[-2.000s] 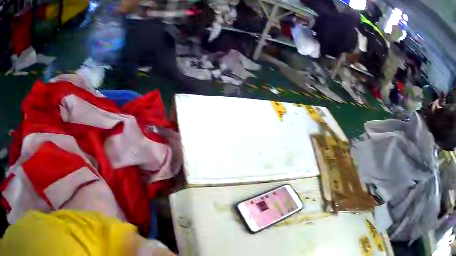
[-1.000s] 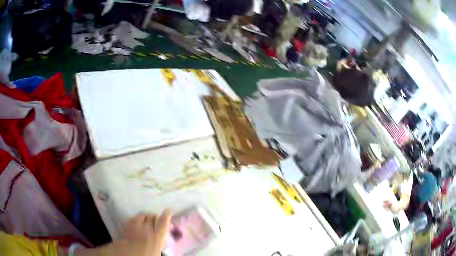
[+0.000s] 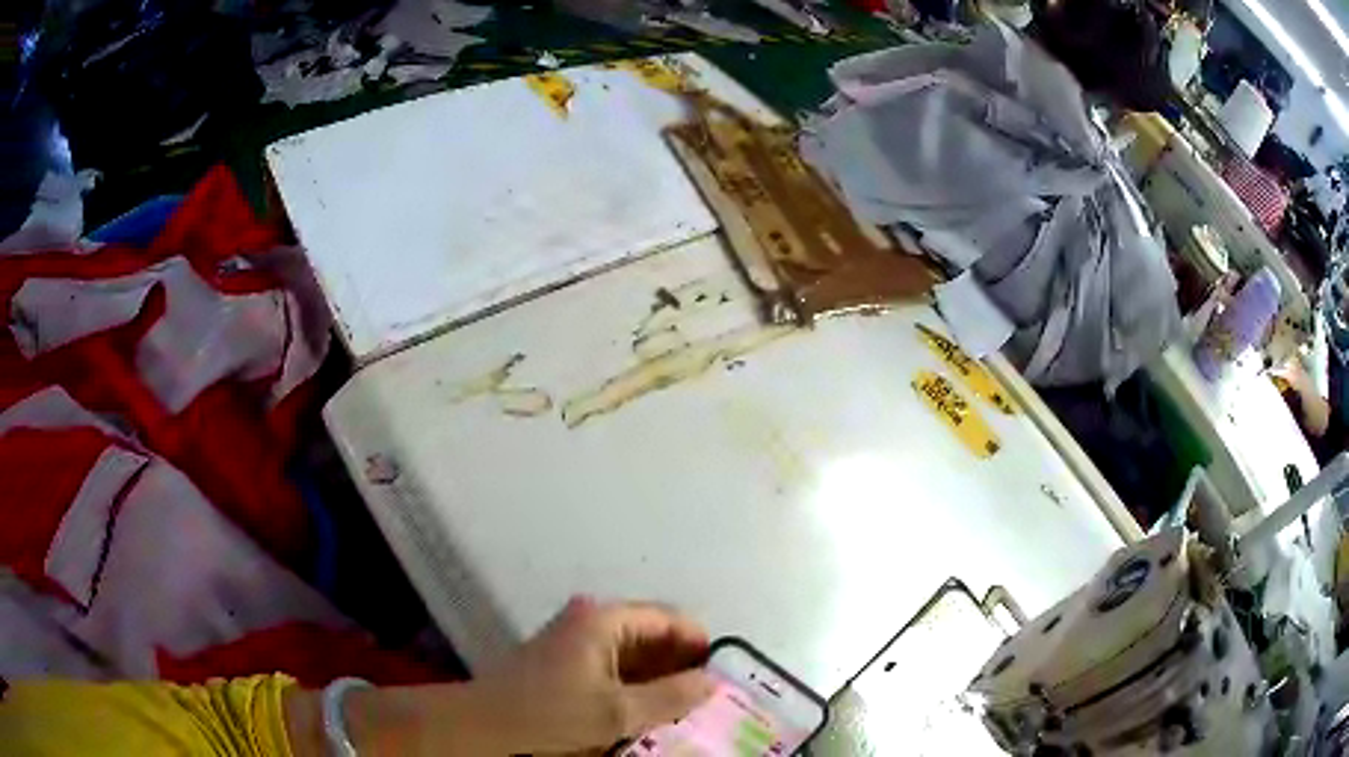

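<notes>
My left hand (image 3: 562,673), in a yellow sleeve with a pale band at the wrist, is at the bottom of the frame. Its fingers are on the upper left edge of the smartphone (image 3: 747,707), which has a dark edge and a lit pink screen. The phone's lower part is cut off by the frame edge. The phone is at the front of the white table (image 3: 666,503), left of the sewing machine head (image 3: 1132,636) and its metal bed (image 3: 925,666). My right hand is not in view.
Red and pale garment pieces (image 3: 163,370) are heaped left of the table. A brown taped packet (image 3: 806,229) lies at its far side, near yellow stickers (image 3: 954,411). A grey cloth bundle (image 3: 1006,178) is beyond. A lilac thread cone (image 3: 1240,323) stands on a neighbouring station.
The view has swung right, bringing the sewing machine in. My left hand came in and reached the phone. The phone has moved from the table's middle to near the machine bed.
</notes>
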